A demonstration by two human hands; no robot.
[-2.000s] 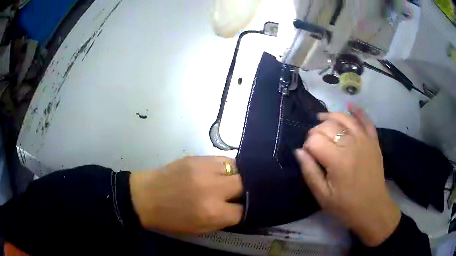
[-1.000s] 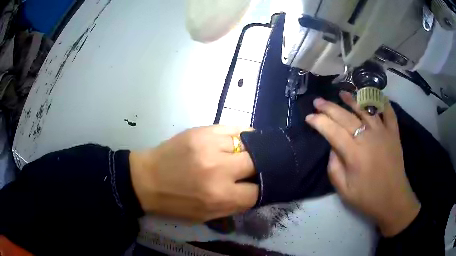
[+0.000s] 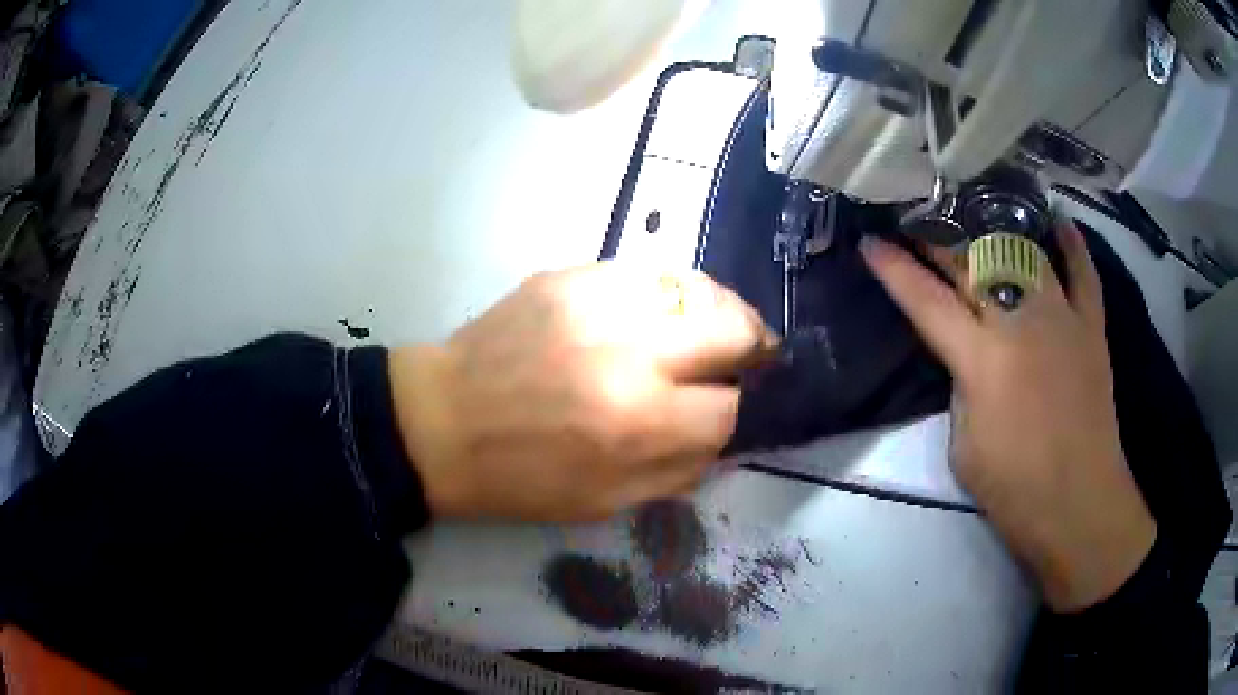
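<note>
A dark garment piece (image 3: 869,360) with pale stitch lines lies under the presser foot (image 3: 798,231) and over part of the pale slide plate (image 3: 665,204). My left hand (image 3: 597,387) is closed on the near left edge of the cloth, its fingertips just below the foot; a bright patch of light falls on it. My right hand (image 3: 1025,394) rests with fingers spread on the cloth to the right of the foot, some fingers partly behind the cream tension knob (image 3: 1006,268). The cloth runs on past my right hand towards the right.
The white machine head (image 3: 896,109) fills the top right. A cream oval disc (image 3: 591,48) hangs at the top. The white table (image 3: 312,245) has dark smudges near its front, and a printed ruler (image 3: 475,665) runs along the front edge. Cloth heaps (image 3: 54,177) lie at the far left.
My left hand has moved up and right towards the foot, and the cloth has fed further under it. More of the smudged table shows. My right hand stays beside the foot, a little shifted.
</note>
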